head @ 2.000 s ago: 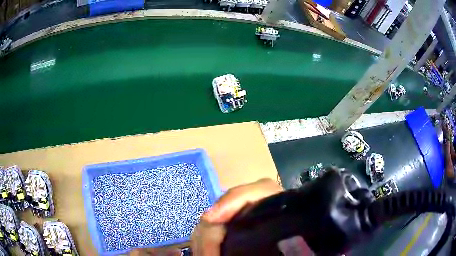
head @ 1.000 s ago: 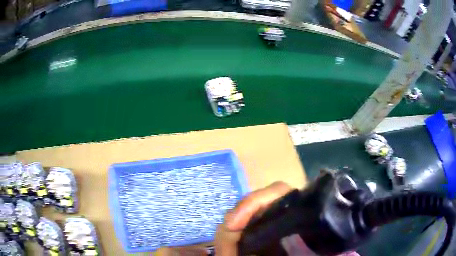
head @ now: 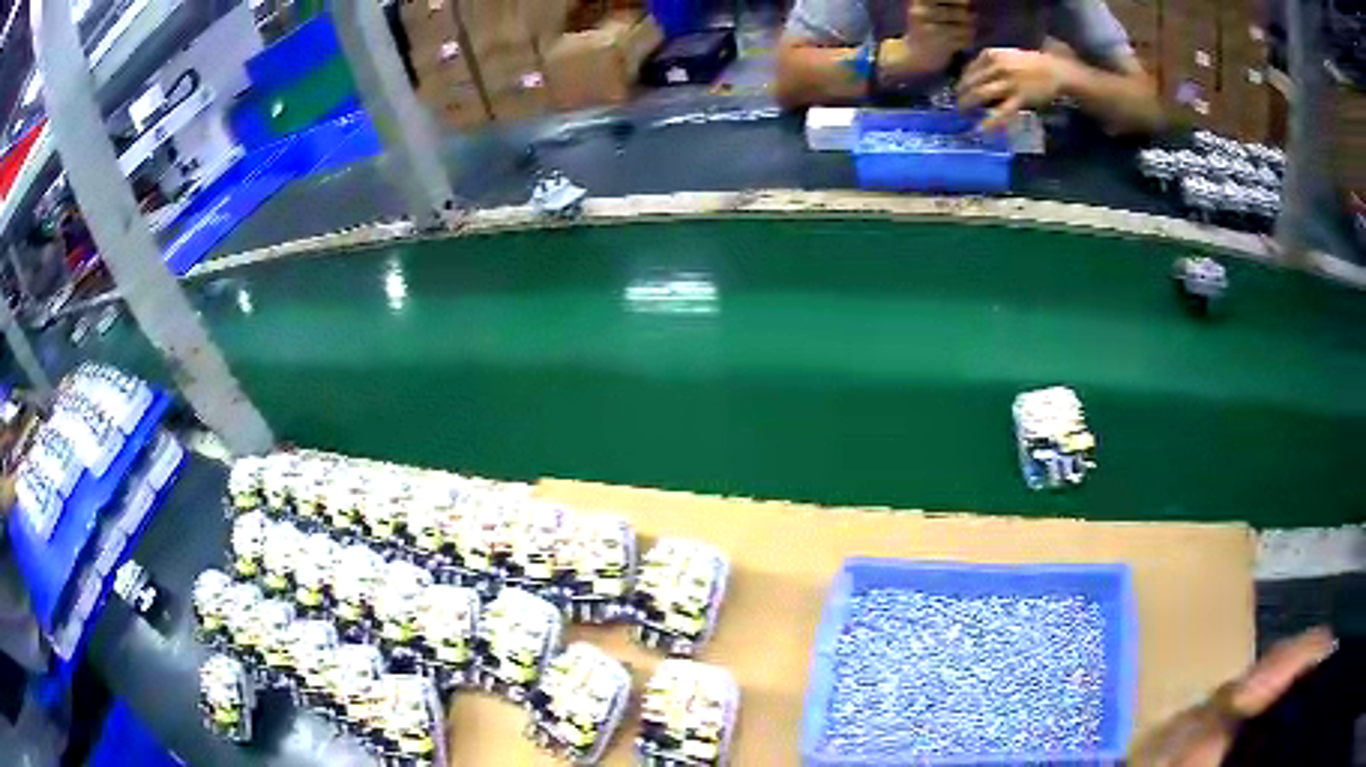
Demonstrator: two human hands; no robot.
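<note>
My right hand (head: 1236,701) is at the lower right edge, partly cut off, with fingers around the black electric screwdriver (head: 1318,704), which shows only as a dark shape. My left hand is not in view. A light-blue screw tray (head: 821,674) full of small screws lies on the tan cardboard sheet (head: 779,547), left of my right hand. Rows of white-and-yellow units (head: 686,592) stand on the left of the cardboard.
The green conveyor belt (head: 599,397) runs behind the cardboard, with one white unit (head: 1053,438) on it and another (head: 1200,279) farther back. A person's hands (head: 1007,83) are above a blue tray (head: 932,168) opposite. Rusty pillars (head: 143,285) and blue trays (head: 60,562) stand at left.
The view has swung left, so the screw tray, belt unit and my right hand sit farther right. More rows of units and the person opposite now show.
</note>
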